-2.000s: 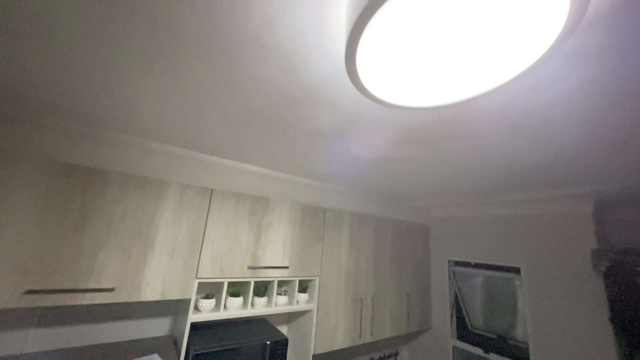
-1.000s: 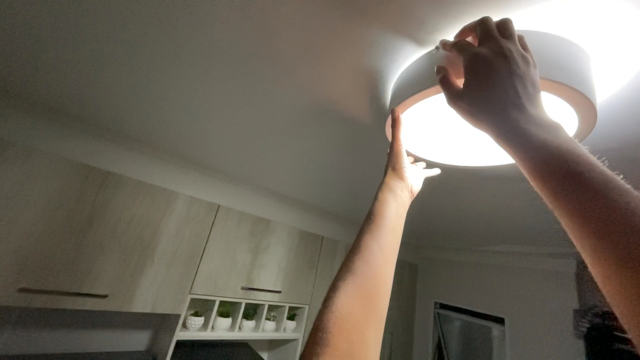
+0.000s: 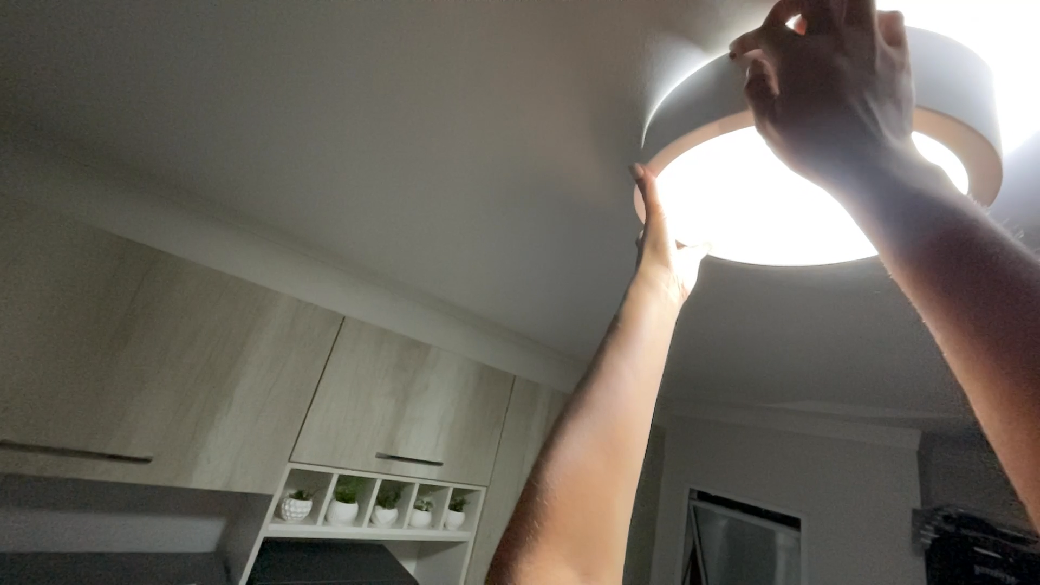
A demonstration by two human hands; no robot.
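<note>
A round white ceiling light, lit, fills the upper right of the head view. My left hand grips its left lower rim, with the fingers up along the side and the thumb at the underside. My right hand is on the near side of the light's rim, fingers bent over its upper edge, some fingertips cut off by the top of the frame. Light glows between the fixture's upper edge and the ceiling.
Wood-grain wall cupboards run along the lower left. Below them a white cubby shelf holds several small potted plants, above a dark appliance. A window stands at the lower right, with dark items beside it.
Both hands, out of view two seconds ago, have come up to the ceiling light and remain on its rim. The view has shifted, and the light's side now shows.
</note>
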